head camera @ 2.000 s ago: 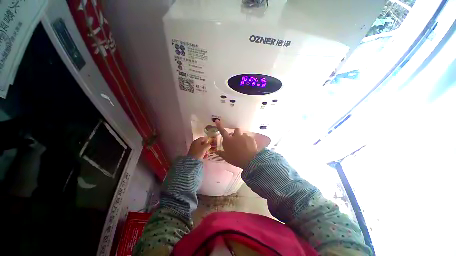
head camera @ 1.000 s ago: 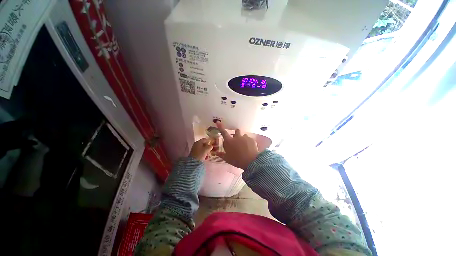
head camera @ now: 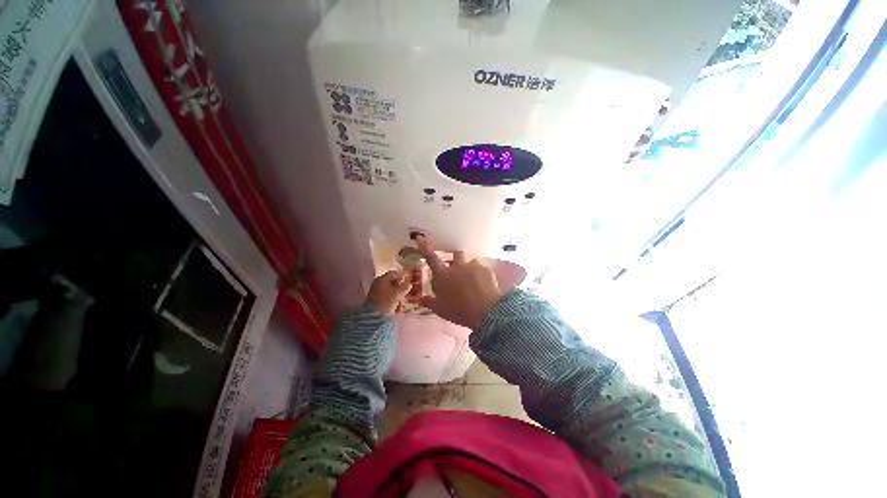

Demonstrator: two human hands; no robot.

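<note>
The white water dispenser (head camera: 389,58) stands in front of me, with its purple lit display (head camera: 487,163) on. A small clear cup (head camera: 410,259) shows its round mouth at the dispenser's recess; its lower part is mostly hidden by my hands. My left hand (head camera: 389,290) holds the cup from the left side. My right hand (head camera: 463,288) is beside it, with its index finger reaching up to a small dark button (head camera: 417,235). The right hand's other fingers are curled near the cup, and whether they touch it cannot be told.
A dark glass-fronted panel (head camera: 88,321) and a red patterned strip (head camera: 229,165) stand at the left. A red box-like thing (head camera: 261,457) is at the lower left. A bright window (head camera: 778,243) is at the right. My pink apron (head camera: 467,452) shows at the bottom.
The view has shifted slightly, so the dispenser sits a little further left. Both hands keep the same pose at the cup and button.
</note>
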